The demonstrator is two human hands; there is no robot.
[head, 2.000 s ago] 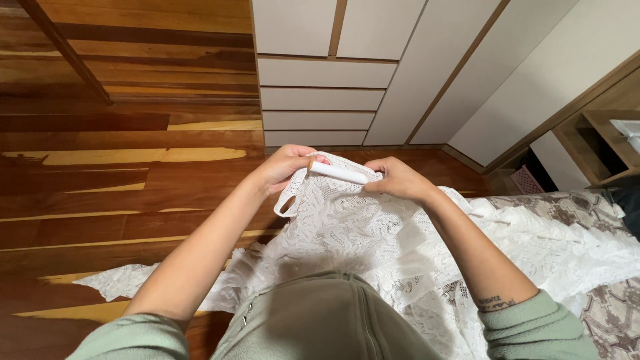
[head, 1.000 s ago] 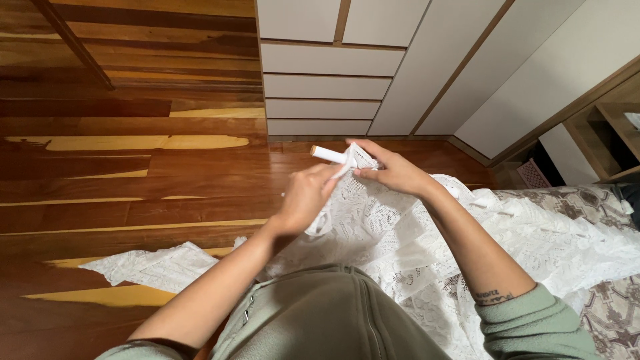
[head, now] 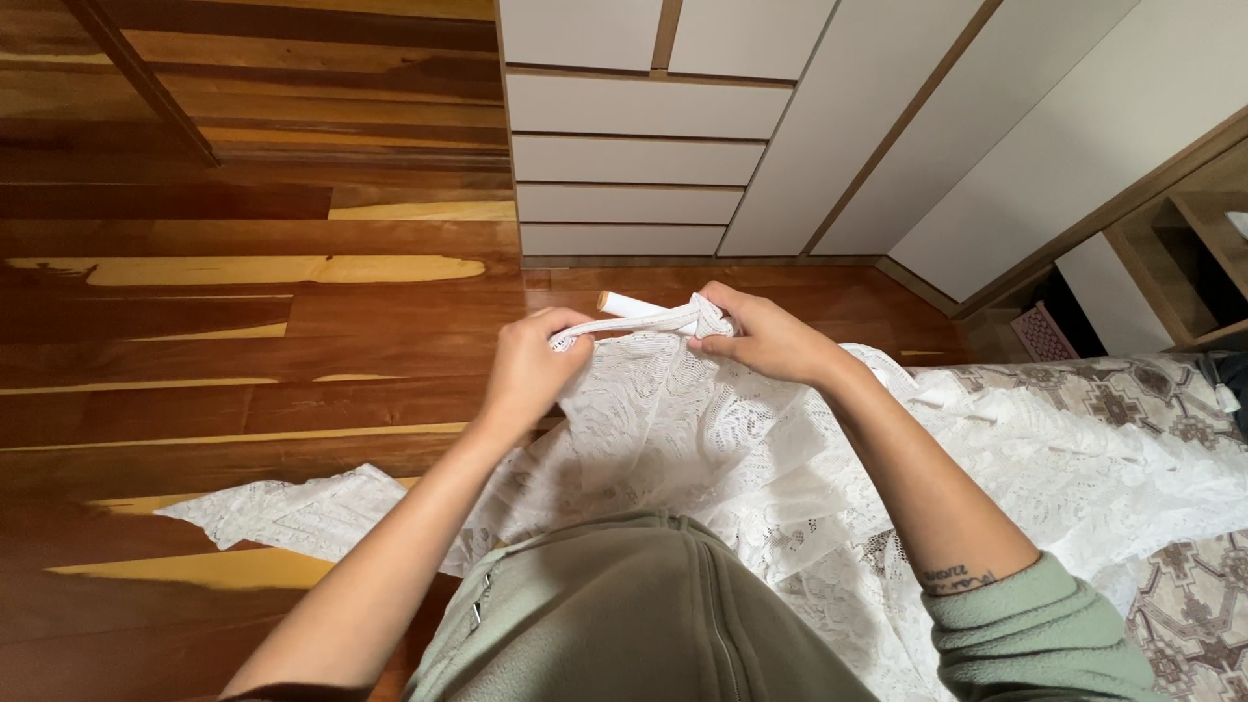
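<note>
A white lace curtain [head: 643, 400] hangs from both my hands and spreads over my lap and out to the right. My left hand [head: 538, 366] pinches the curtain's top band [head: 624, 324] at its left part. On the right, my right hand [head: 765, 331] grips the band where it is bunched up. A white rod [head: 629, 306] with a tan end cap pokes out leftward behind the band, its other end hidden by the bunched lace and my right hand. The rod's tan end lies just above and right of my left hand.
Ahead stands a white cabinet with drawers [head: 634, 159] above the wooden floor [head: 390, 322]. Part of the curtain [head: 283, 502] trails at the left. A patterned cover [head: 1170, 400] lies under the lace at right, near a wooden shelf unit [head: 1160, 263] and a pink perforated basket [head: 1046, 336].
Two seconds ago the rod lay along the band between my hands; now it sticks out behind the bunched band. Since one second ago, my left hand has drawn the band out leftward.
</note>
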